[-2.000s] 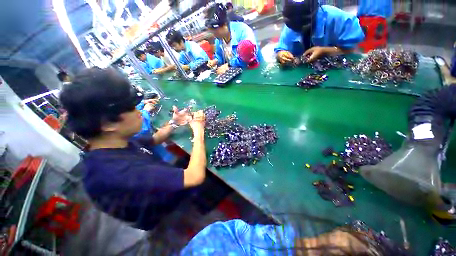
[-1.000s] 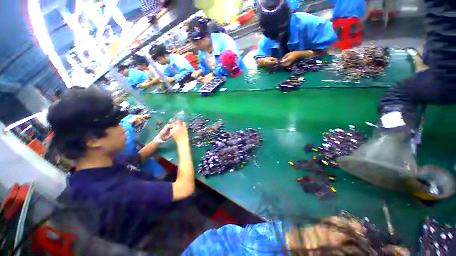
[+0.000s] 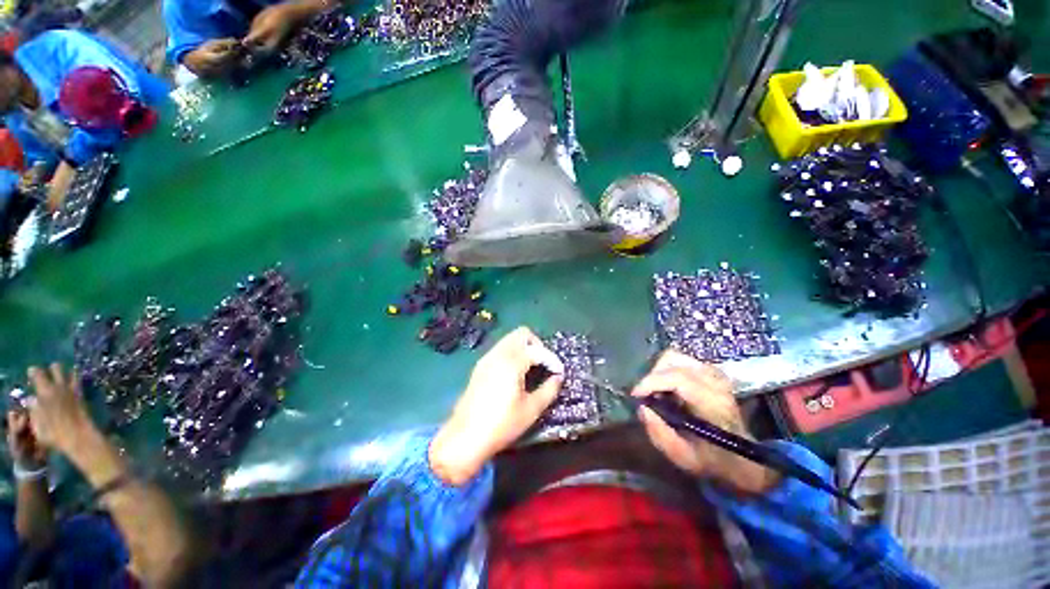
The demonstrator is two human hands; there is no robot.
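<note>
A square block of small purple-and-silver assemblies lies at the bench's near edge, partly under my left hand. My left hand is over its left side, with a small dark part at the pinched fingertips. My right hand grips a dark pen-like soldering iron. Its thin metal tip points left over the block, close to my left fingers. Any solder strand is too fine to tell. A second square block of assemblies lies just beyond my right hand.
A fume hood stands ahead, beside a round tin. Dark loose parts lie left of it. A yellow bin and a tall pile are right, large heaps left. A neighbour's hands are far left. A slotted tray is lower right.
The view has swung right and down to my own work. Both my hands, the iron, both blocks and the yellow bin now show clearly; the neighbour has shifted to the far left edge.
</note>
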